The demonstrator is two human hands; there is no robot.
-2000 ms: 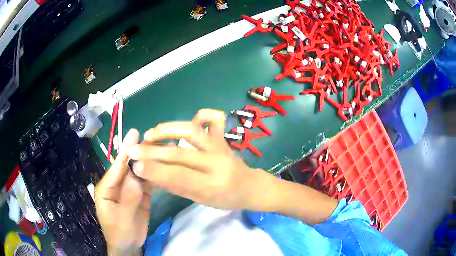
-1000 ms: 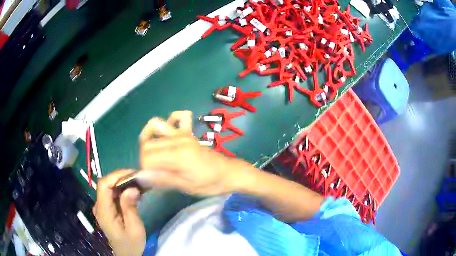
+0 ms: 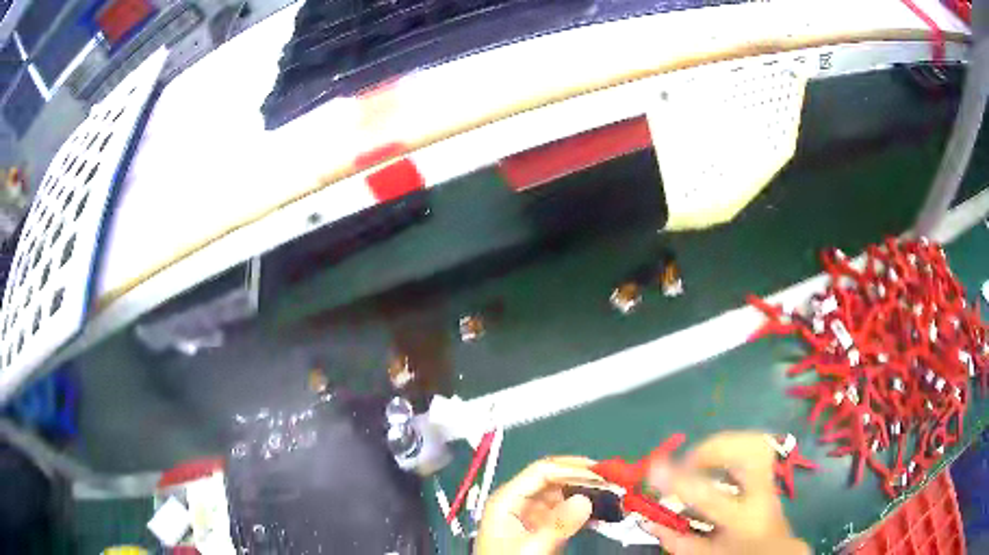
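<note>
My left hand (image 3: 531,507) holds a small dark unit (image 3: 594,504) between thumb and fingers, low in the picture. My right hand (image 3: 748,488), blurred, is on a red spring clamp (image 3: 651,501) whose jaws are at the unit. I cannot tell whether the jaws grip the unit. A large heap of red clamps (image 3: 906,358) with white labels lies at the right. Another red clamp shows partly behind my right hand.
A black parts tray (image 3: 315,488), small bottle (image 3: 403,434) and red and white sticks (image 3: 474,477) lie left of my hands. Gold-brown small parts (image 3: 626,297) lie beyond the white strip (image 3: 607,374). A red grid tray (image 3: 911,526) is at lower right.
The view has swung up and left, showing a shelf and hanging paper. A red clamp is now in my right hand at the unit held by my left hand.
</note>
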